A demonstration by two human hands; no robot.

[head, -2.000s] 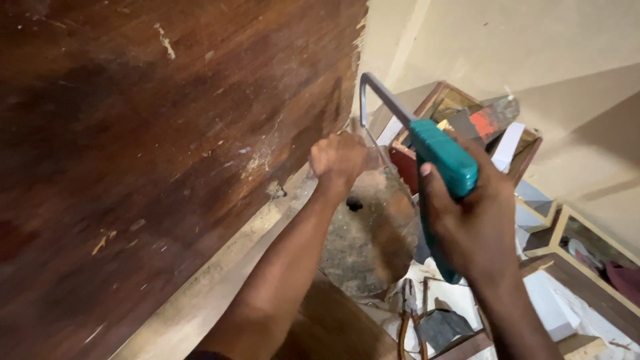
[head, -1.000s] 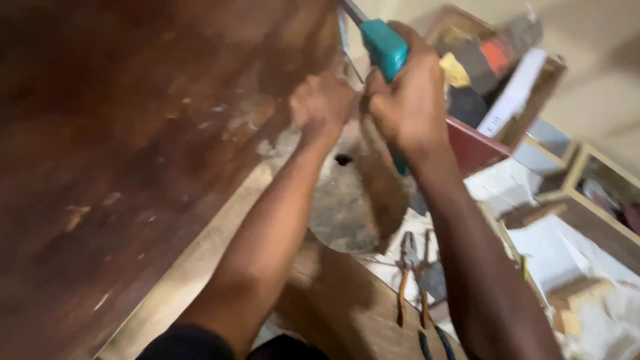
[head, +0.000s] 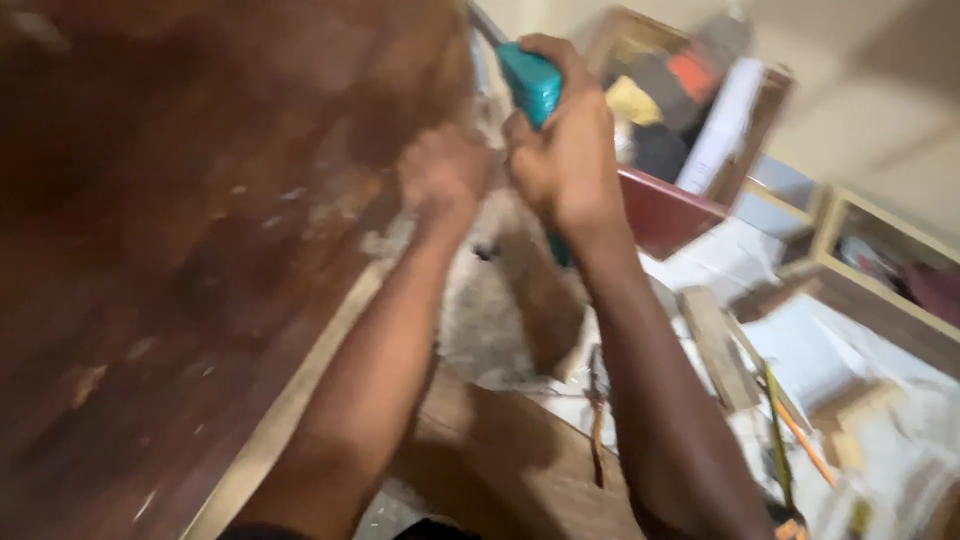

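Observation:
My right hand is closed around the teal handle of a hacksaw, whose metal frame runs out past the top edge of the view. Just left of it, my left hand is closed at the edge of a large dark brown wooden panel; whether it grips something there is hidden. The saw's blade is blurred and cannot be made out clearly. Below both hands lies a grey, worn slab with a small dark hole.
A wooden box of mixed items stands at upper right, with a pale-framed box beyond it. Orange-handled pliers, a wood offcut and white sheets lie at lower right. A brown board is below the slab.
Since the earliest frame, my right hand with the hacksaw has come closer to my left hand, and the saw's frame has moved mostly out of view. The view has shifted somewhat.

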